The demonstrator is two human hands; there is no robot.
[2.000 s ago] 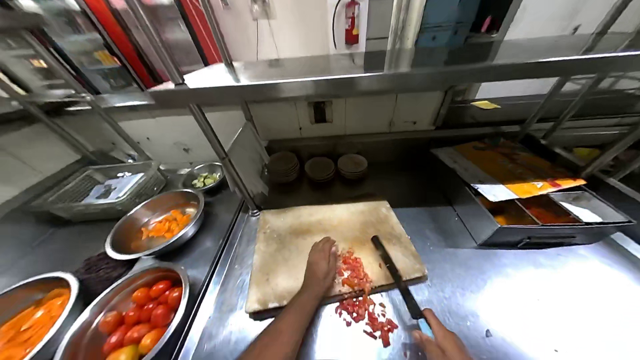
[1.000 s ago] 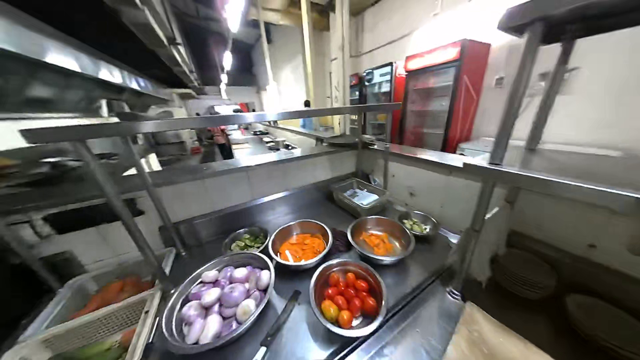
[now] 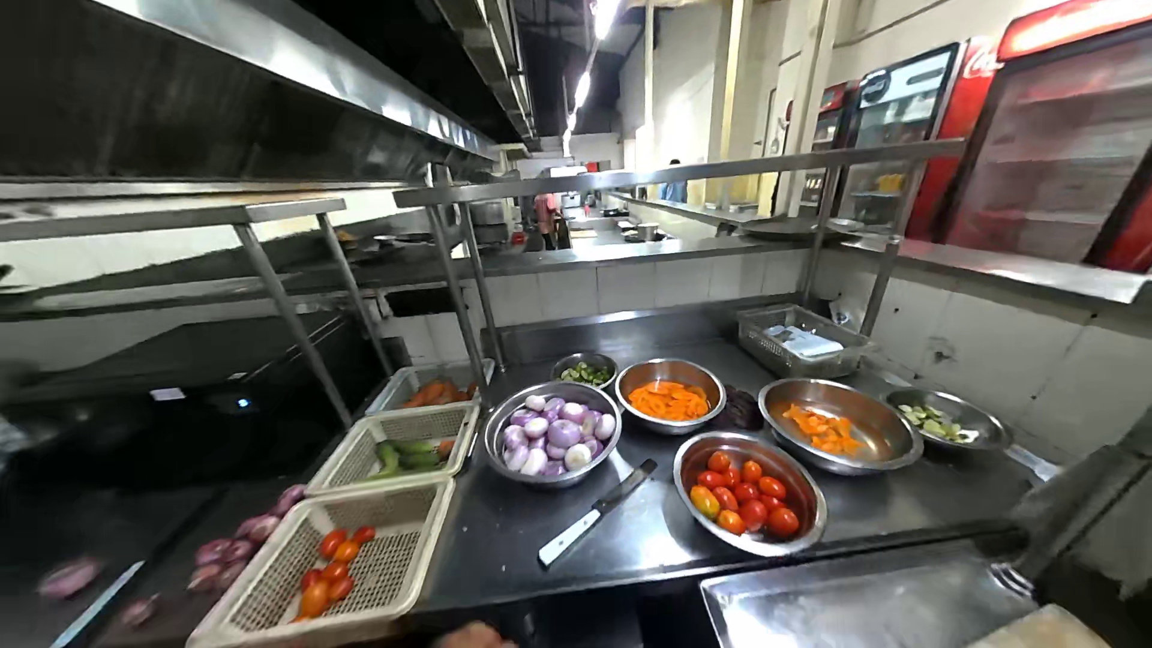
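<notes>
Only a small blurred part of one hand (image 3: 474, 635) shows at the bottom edge, just right of a cream plastic basket of tomatoes (image 3: 335, 567); which hand it is and what it holds cannot be told. Above it on the steel counter lies a white-handled knife (image 3: 569, 537), its dark blade tip pointing up and right. To the knife's right stands a steel bowl of tomatoes (image 3: 743, 495). Behind the knife is a steel bowl of peeled onions (image 3: 560, 434). Farther back are bowls of cut orange vegetable (image 3: 669, 401), (image 3: 823, 430).
A crate with green vegetables (image 3: 409, 457) and unpeeled onions (image 3: 225, 551) are at the left. A grey basket (image 3: 799, 340) and a bowl of green pieces (image 3: 945, 419) stand at the back right. The cutting board's corner (image 3: 1044, 630) is at lower right. Steel shelf posts rise behind.
The view has swung far to the left. Two seconds ago one hand rested on the cutting board by chopped tomato and the other held a black-bladed knife; neither that tomato nor that knife shows now.
</notes>
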